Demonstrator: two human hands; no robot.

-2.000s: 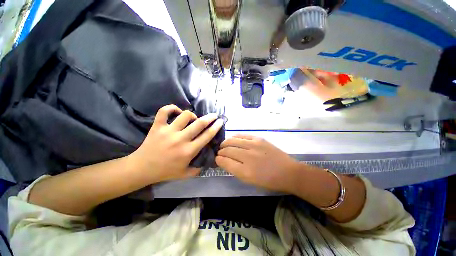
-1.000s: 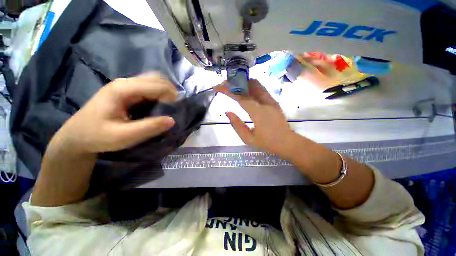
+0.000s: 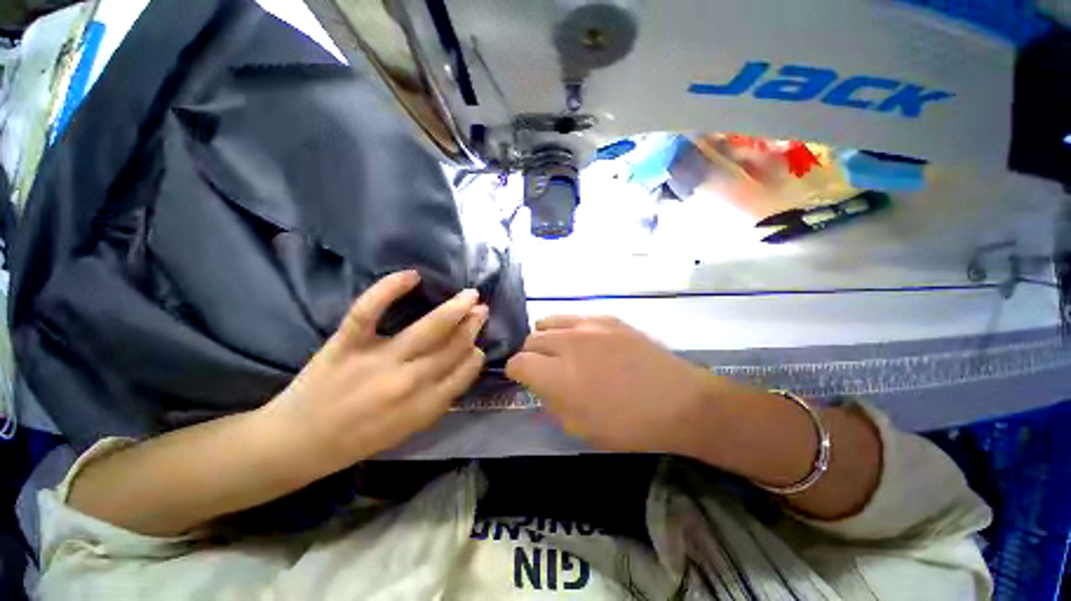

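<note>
The dark grey garment piece (image 3: 282, 200) lies bunched over the table left of the needle, its right edge near the brightly lit needle area (image 3: 487, 188). My left hand (image 3: 393, 370) rests on the cloth with its fingers bent, below and left of the needle. My right hand (image 3: 599, 376) pinches the cloth's edge between thumb and fingers, just right of my left fingertips. The contact at the fingertips is partly hidden. The dark round guard (image 3: 550, 200) hangs just right of the needle.
The white JACK sewing machine (image 3: 752, 59) spans the top. Black thread snips (image 3: 824, 216), an orange-yellow bag with red print (image 3: 769, 164) and a light blue scrap (image 3: 883, 170) lie right of the needle. A ruler strip (image 3: 846, 376) runs along the front edge.
One second ago my left hand was higher and further left, and my right hand was by the guard. Both have come together at the cloth's edge, and the cloth lies more spread out.
</note>
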